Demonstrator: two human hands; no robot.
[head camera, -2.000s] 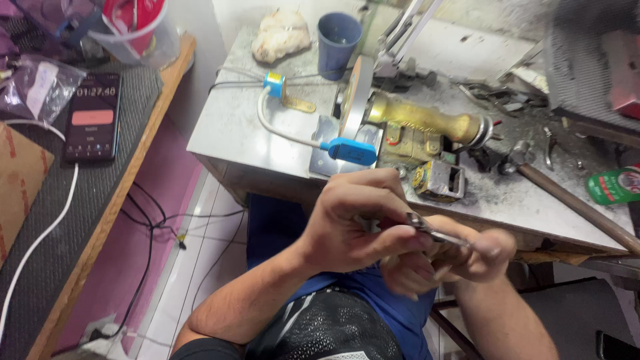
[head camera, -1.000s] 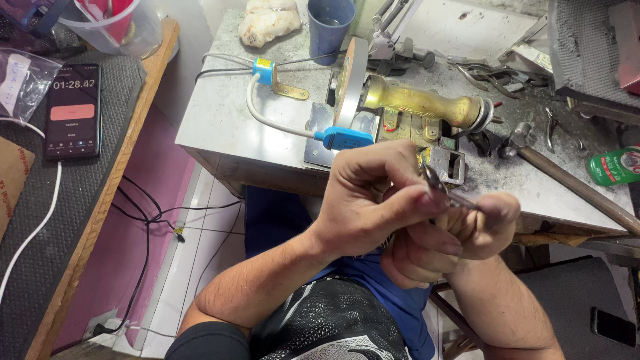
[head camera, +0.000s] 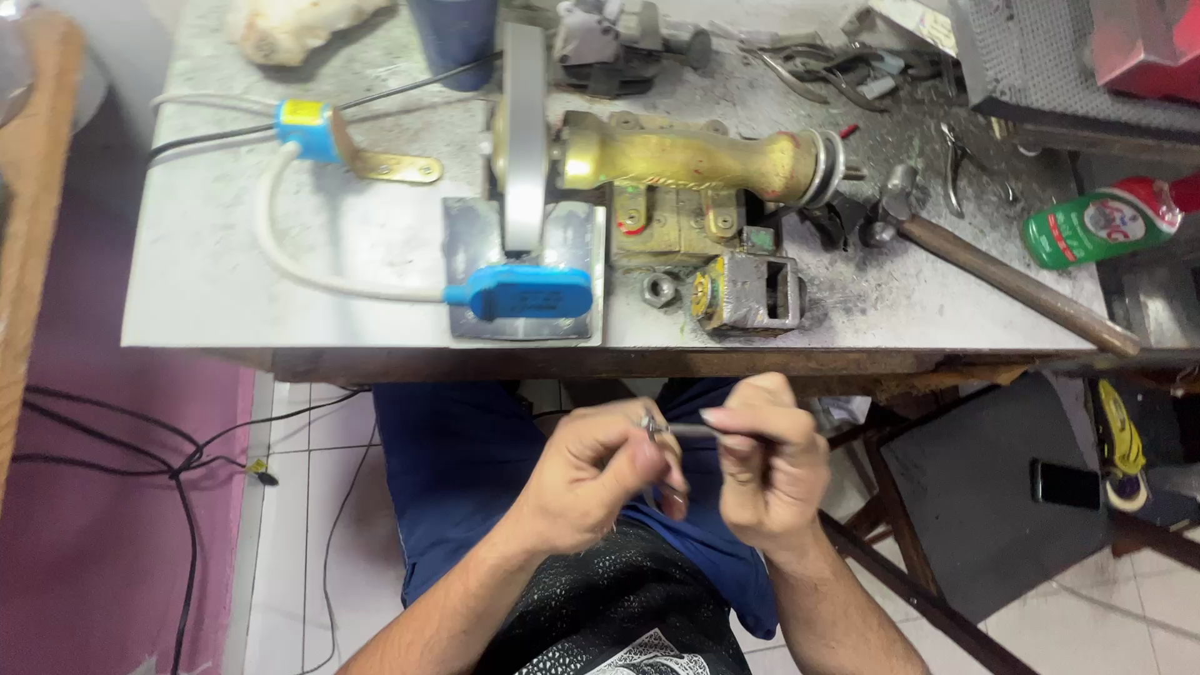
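Observation:
Above my lap, just in front of the bench edge, my left hand pinches a small shiny metal piece between thumb and fingers; its exact kind cannot be made out. My right hand is closed on a thin strip or rod, whose other end reaches the metal piece. Whether the strip is paper, cloth or metal is blurred. Beyond the hands, a grinding or polishing wheel is mounted on a brass-coloured motor body. A blue-ended flexible lamp or nozzle lies before the wheel.
On the white bench are a hex nut, a worn metal block, a hammer, pliers, a blue cup and a green bottle. Black cables hang at the left. A phone rests at right.
Both hands have moved down, away from the bench, so the nut and metal block now show fully. The view has shifted closer to the bench, and the phone with the timer is out of view.

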